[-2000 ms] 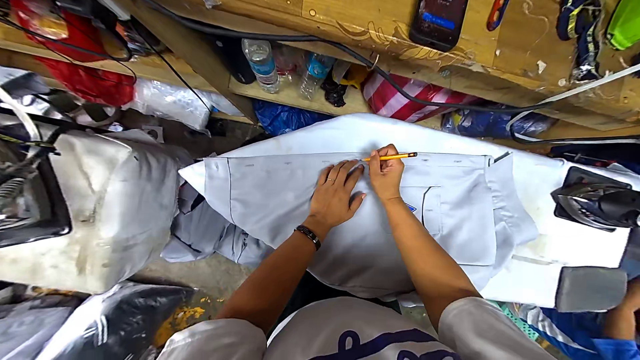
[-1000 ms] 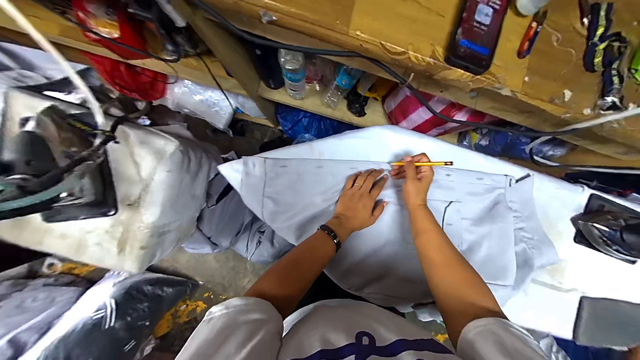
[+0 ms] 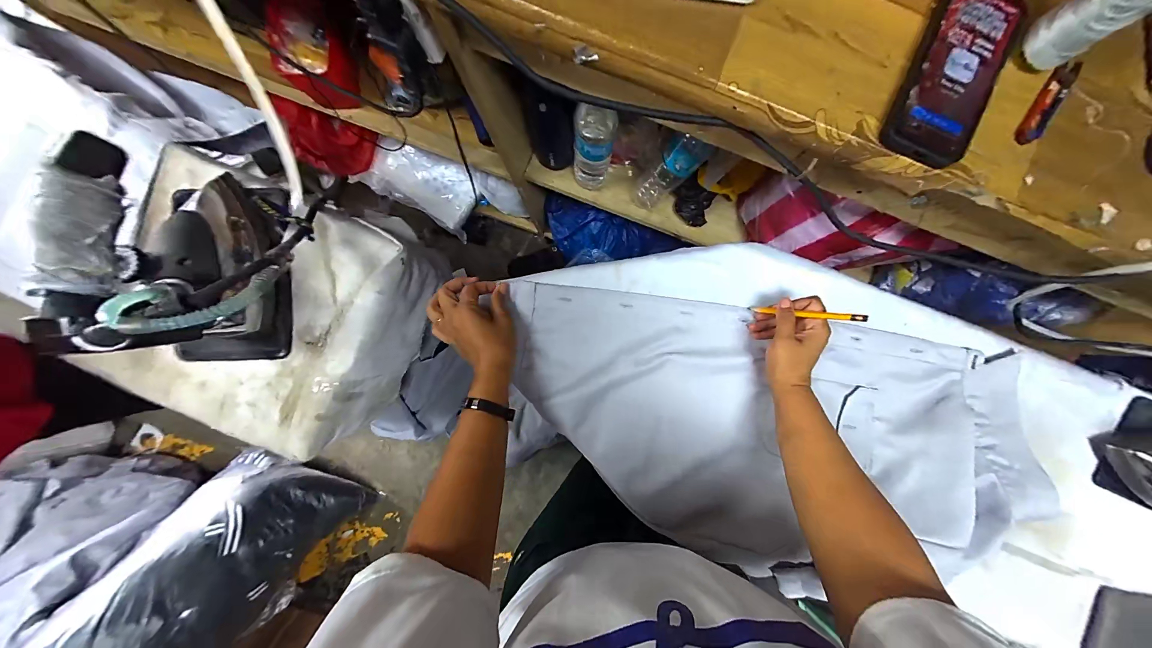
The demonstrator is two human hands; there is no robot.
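A pale grey garment (image 3: 657, 387) lies spread over a white padded ironing board (image 3: 765, 270), with several short dashes along its upper edge and a patch pocket on its right part. My left hand (image 3: 472, 319) pinches the garment's pointed left corner between thumb and fingers. My right hand (image 3: 794, 333) holds a yellow pencil (image 3: 819, 314), its tip at the left touching or just over the upper edge. Dark marks show near the right end of that edge.
An iron (image 3: 207, 243) with a hose rests on another padded board at left; a second iron (image 3: 1129, 454) is at the right edge. Beyond the garment is a wooden bench (image 3: 666, 54) with a phone (image 3: 954, 81), a black cable and bottles (image 3: 594, 144) below. Plastic-wrapped clothes (image 3: 225, 531) lie lower left.
My left hand has moved left, from the middle of the garment beside my right hand to its pointed corner. My right hand still holds the pencil at the upper edge. The view has shifted left.
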